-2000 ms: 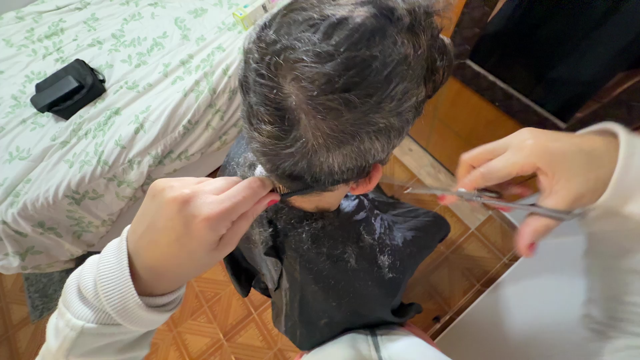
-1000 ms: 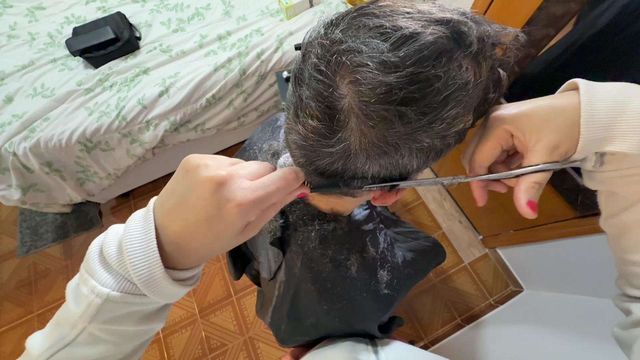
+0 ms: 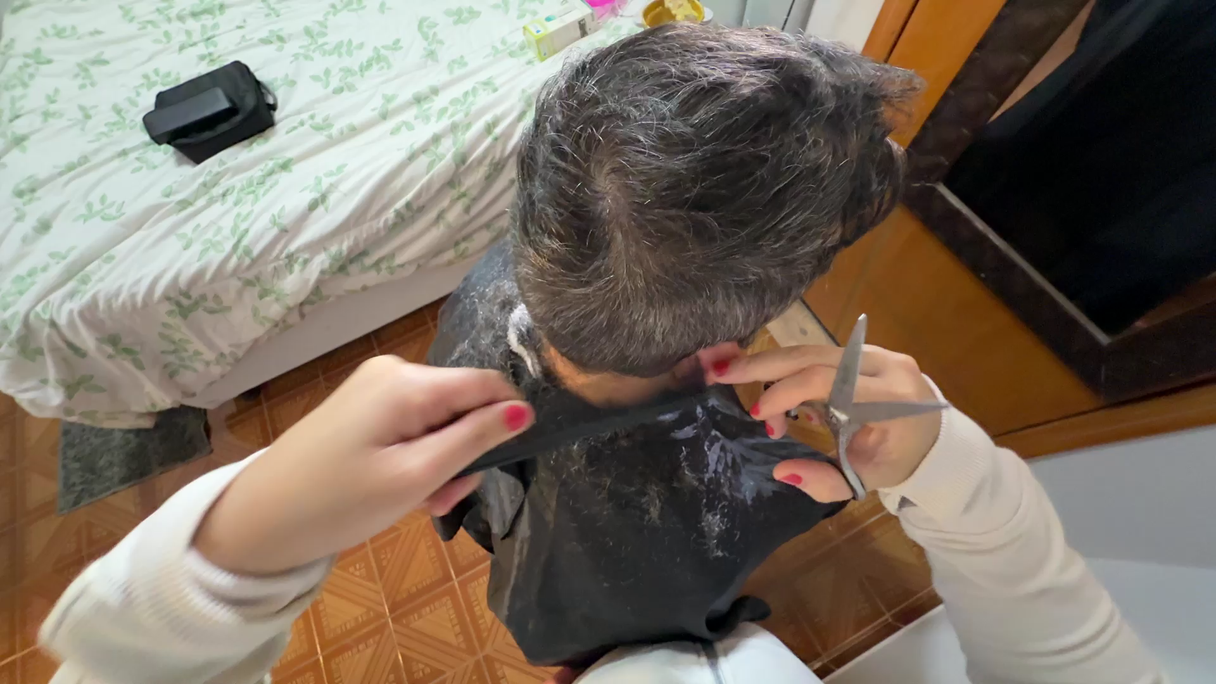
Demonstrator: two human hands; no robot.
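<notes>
A seated person with short dark, greying hair point(image 3: 655, 190) is seen from above and behind, draped in a black cape point(image 3: 608, 551) strewn with hair clippings. My left hand point(image 3: 380, 456) grips a dark, motion-blurred comb point(image 3: 570, 427) below the nape. My right hand point(image 3: 845, 413) holds metal scissors point(image 3: 841, 413) by a finger loop. Their blades are spread, one pointing up and the other toward my wrist. The fingertips of this hand are at the person's right ear point(image 3: 717, 359). A white strip point(image 3: 522, 340) shows at the left of the neck.
On the left is a bed with a leaf-patterned sheet point(image 3: 380, 190), bearing a black case point(image 3: 214, 112) and a small box point(image 3: 560, 30). A grey mat point(image 3: 133, 456) lies on the tiled floor point(image 3: 418, 608). A dark-framed wooden panel point(image 3: 950, 313) stands at the right.
The comb has moved down from the hairline. My right hand has turned the scissors, whose blades were at the hairline one second ago and now point up and rightward. Its fingers have come to the ear.
</notes>
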